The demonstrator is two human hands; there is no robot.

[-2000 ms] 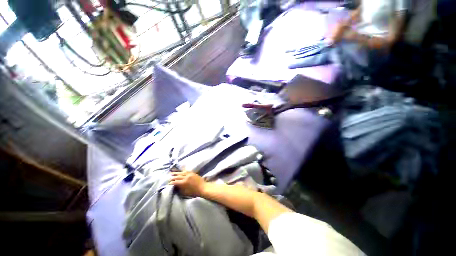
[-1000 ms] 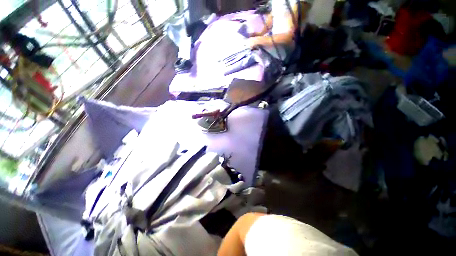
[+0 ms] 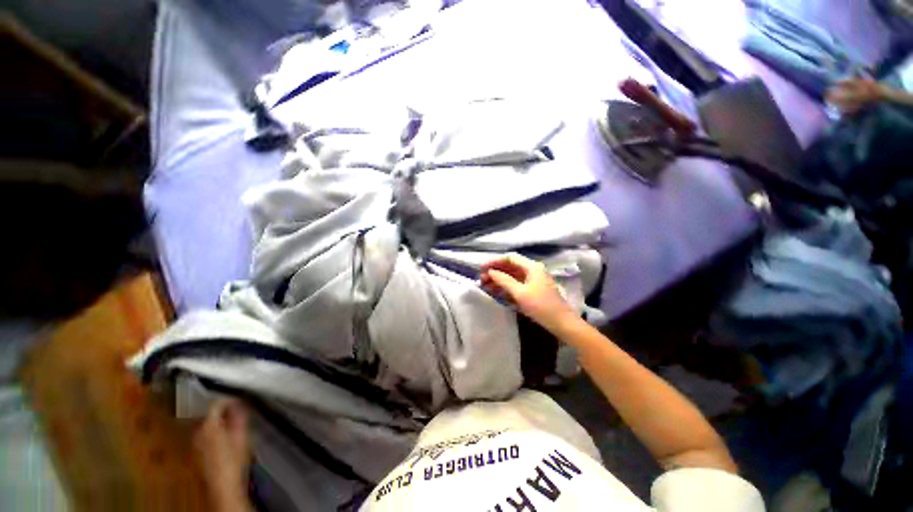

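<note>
A large bundle of light grey cloth with black stripes (image 3: 471,335) lies in front of me on the ironing table, gathered at its middle by a knotted grey strip (image 3: 412,205). My right hand (image 3: 516,283) is at the bundle's right side with fingers curled; whether they grip cloth is unclear. More grey cloth with black bands (image 3: 290,375) hangs or lies at the lower left. My left hand (image 3: 225,435) is blurred beside this cloth, and its grip cannot be told.
A steam iron (image 3: 641,140) with a reddish-brown handle stands on the purple-blue table cover (image 3: 661,235), its dark hose running right. An orange-brown board or carton (image 3: 95,385) is at left. Bluish garments (image 3: 816,305) are piled at right. Another person's hand (image 3: 856,95) is at upper right.
The view has turned down and left, so the bundle looks nearer. My left hand and the lower-left cloth have come into view. My right hand shows again, at the bundle's right side.
</note>
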